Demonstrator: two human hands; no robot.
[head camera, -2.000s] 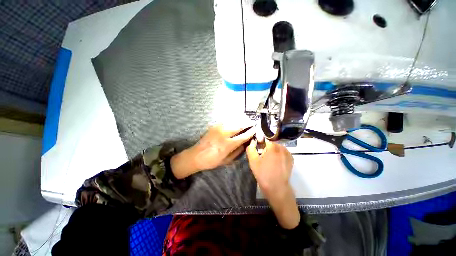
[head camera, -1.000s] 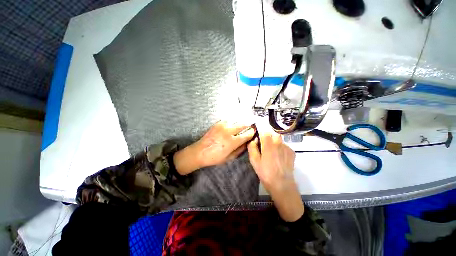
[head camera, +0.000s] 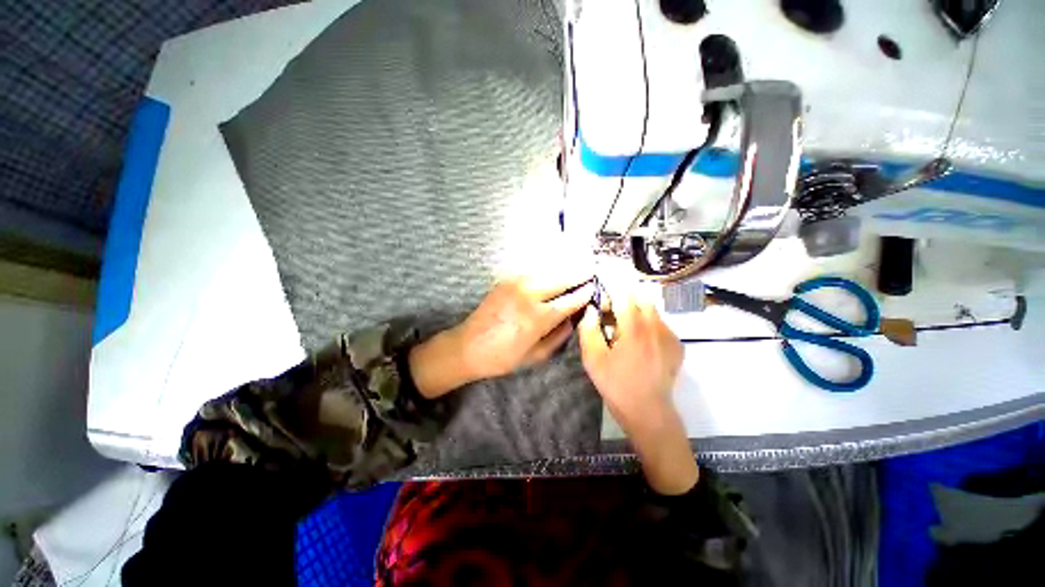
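Observation:
A grey fabric panel lies flat on the white table, left of and in front of the sewing machine. My left hand lies on the panel, its fingertips pinching the panel's right edge just in front of the needle area. My right hand meets it there, thumb and fingers closed on the same edge, with a dark strip between the fingertips. The presser foot is in bright glare just beyond; the needle point cannot be made out.
Blue-handled scissors lie right of my right hand, by a grey metal piece, a small brush and a black block. The white machine head fills the upper right. Grey cloth hangs below the table edge.
The machine head appears shifted right and slightly up in the view. Both hands have moved slightly right, still on the fabric edge. The metal piece near the scissors shows more fully.

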